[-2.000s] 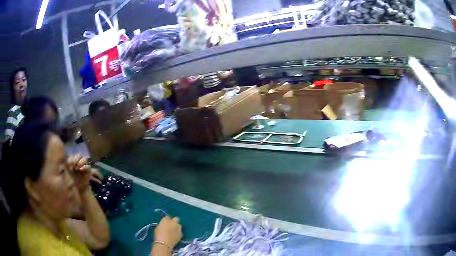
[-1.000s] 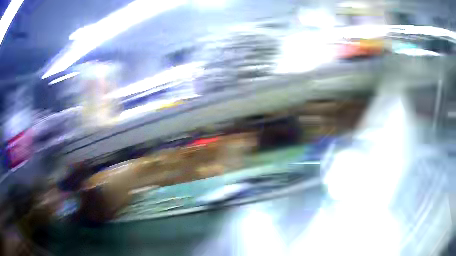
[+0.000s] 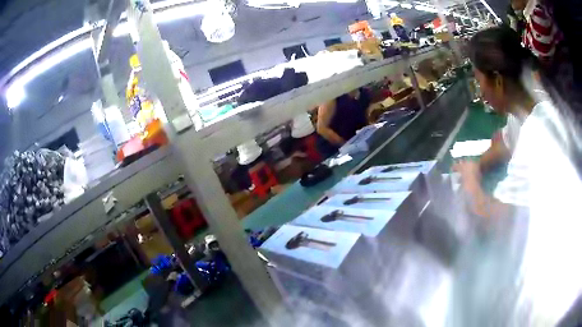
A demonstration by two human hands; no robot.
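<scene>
Neither of my hands is in the picture. Nearest in front of me stand stacked pale blue-white retail boxes (image 3: 314, 246), each with a dark long-handled item printed on top. They run in a row away from me beside the conveyor belt (image 3: 415, 137). The lower part of the stack is washed out by glare and blur. White paper sheets (image 3: 471, 148) lie on the green bench past the boxes, near another worker's hands.
A worker in white (image 3: 549, 191) sits at the right. Another person (image 3: 344, 118) is across the belt. A grey shelf post (image 3: 214, 211) crosses left of the boxes. Blue-wrapped parts (image 3: 203, 273) lie at lower left. Grey small parts (image 3: 32, 188) are heaped on the overhead shelf.
My view has swung to the right. The worker in yellow and the cable heap have left the picture; the box stack and the worker in white have come into it.
</scene>
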